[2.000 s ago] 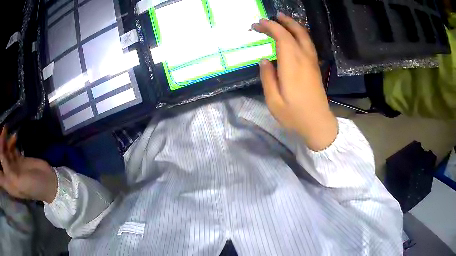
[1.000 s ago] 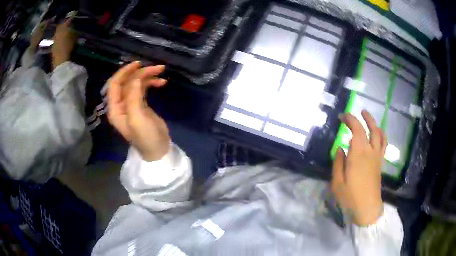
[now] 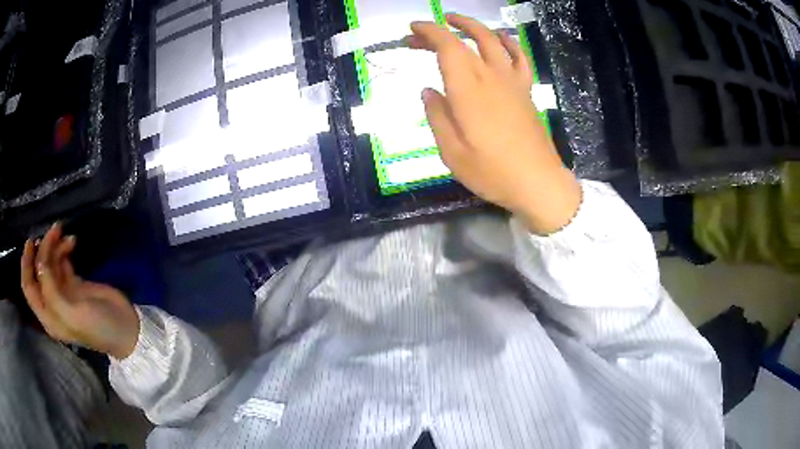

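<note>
Two black-framed tablets lie side by side. The left tablet (image 3: 237,162) shows white blocks split by grey bars, with bright glare. The right tablet (image 3: 395,96) shows a white screen with green edges and a green line near its top. White tape tabs sit on the sides of both. My right hand (image 3: 496,118) is over the right tablet, fingers spread and bent, holding nothing; I cannot tell whether a fingertip touches the glass. My left hand (image 3: 75,294) is raised at the lower left, away from the tablets, fingers apart and empty.
A dark tray (image 3: 105,149) with bubble wrap edging and a blurred red spot lies at the left. A black compartment tray (image 3: 715,96) is at the right. A yellow-green sleeve (image 3: 746,219) shows below it. Grey clothing (image 3: 39,386) shows at the lower left.
The view has swung to the left tray and back, so the tablets shift in the picture. My right hand has moved up the right tablet from its lower part. My left hand stays raised and empty.
</note>
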